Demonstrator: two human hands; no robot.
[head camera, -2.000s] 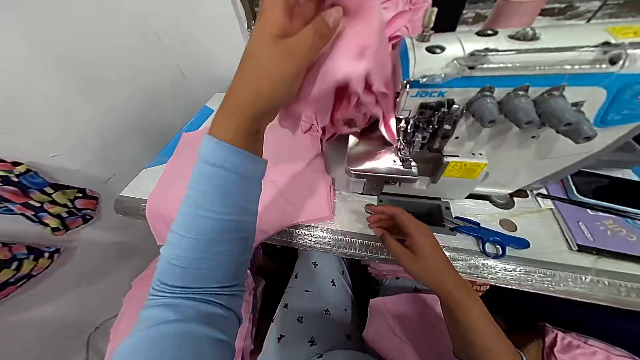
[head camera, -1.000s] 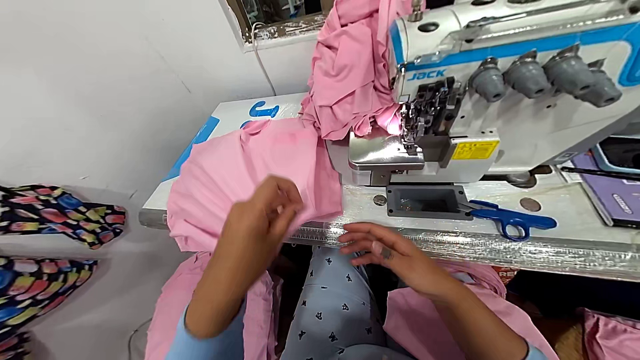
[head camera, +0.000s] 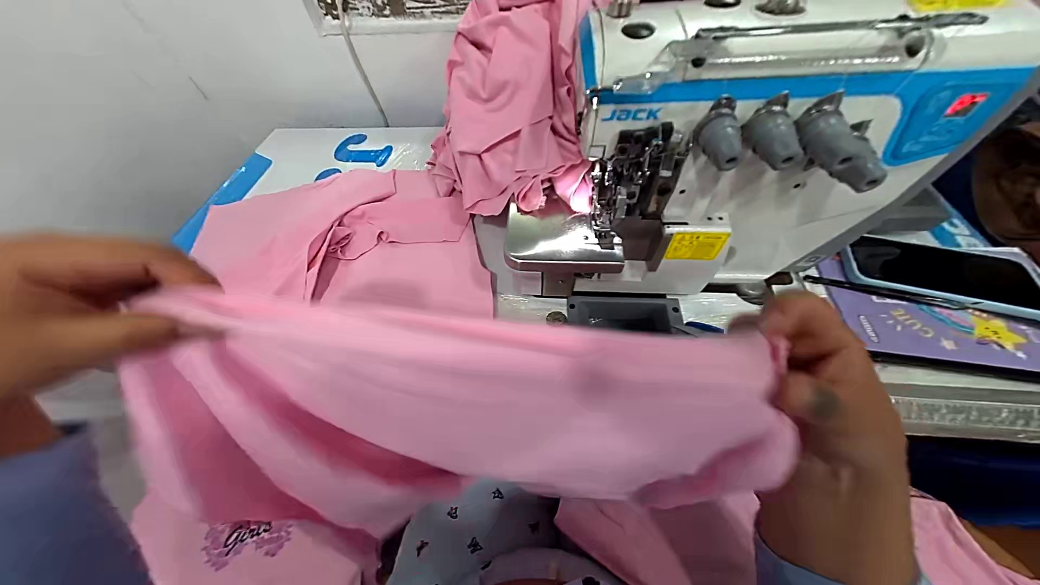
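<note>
Both my hands hold a pink fabric garment piece (head camera: 487, 398) stretched between them above my lap, blurred by motion. My left hand (head camera: 89, 317) grips its upper left corner, and my right hand (head camera: 829, 398) pinches its right end. Behind it, more pink fabric pieces (head camera: 414, 276) lie on the sewing table. A Jack overlock sewing machine (head camera: 747, 138) stands beyond, with a bunched pile of pink fabric (head camera: 504, 106) at the left of its lit needle area. Another pink piece with a printed design (head camera: 248, 546) hangs low at the left.
A grey tray (head camera: 626, 313) is set at the table's front, partly hidden by the held fabric. At the right lie a phone (head camera: 942, 272) and a purple notebook (head camera: 894, 325). A white wall (head camera: 146, 106) bounds the left side; a cable (head camera: 361, 65) hangs along it.
My hands were empty one second ago and now hold a pink piece spread between them. The bunched fabric my left hand held up earlier rests behind the needle area.
</note>
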